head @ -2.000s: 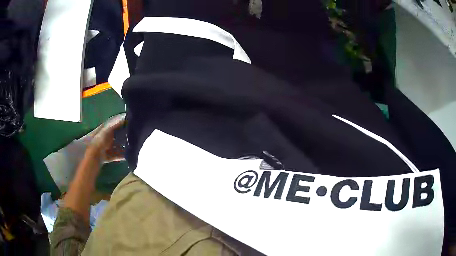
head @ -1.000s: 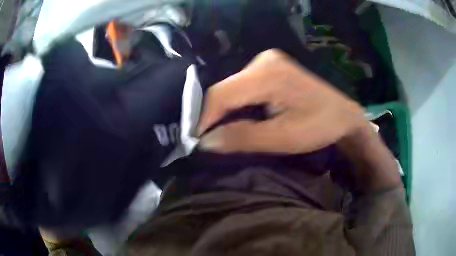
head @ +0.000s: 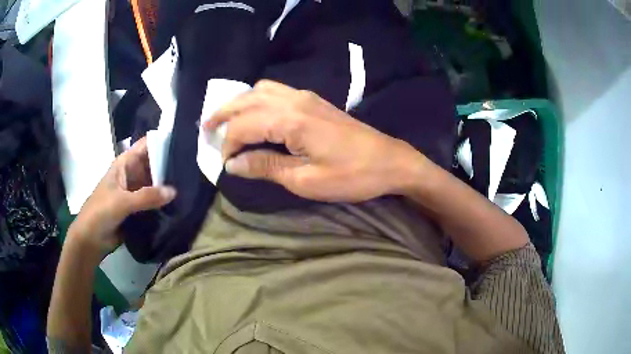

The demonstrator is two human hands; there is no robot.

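Note:
A dark garment piece (head: 304,76) lies across the lap and hangs down on the left. My left hand (head: 124,197) holds its left edge, thumb on top and fingers partly hidden behind, beside a narrow upright white piece (head: 160,148). My right hand (head: 311,145) is over the middle of the cloth, fingers curled and thumb at the edge of a white piece (head: 209,155), which it pinches. Part of that piece is hidden under the fingers. A short white strip (head: 356,76) lies on the cloth above my right hand.
A green bin (head: 553,173) with dark and white pieces stands right of the lap. A long white board-like piece (head: 81,104) and an orange edge (head: 142,31) are at upper left. Dark tangled material (head: 28,200) is at far left. A pale surface (head: 588,207) runs along the right.
The large white lettered panel seen earlier is out of view. The garment has been turned and rearranged. My left hand has come up onto its left edge, and my right hand has moved left over the cloth.

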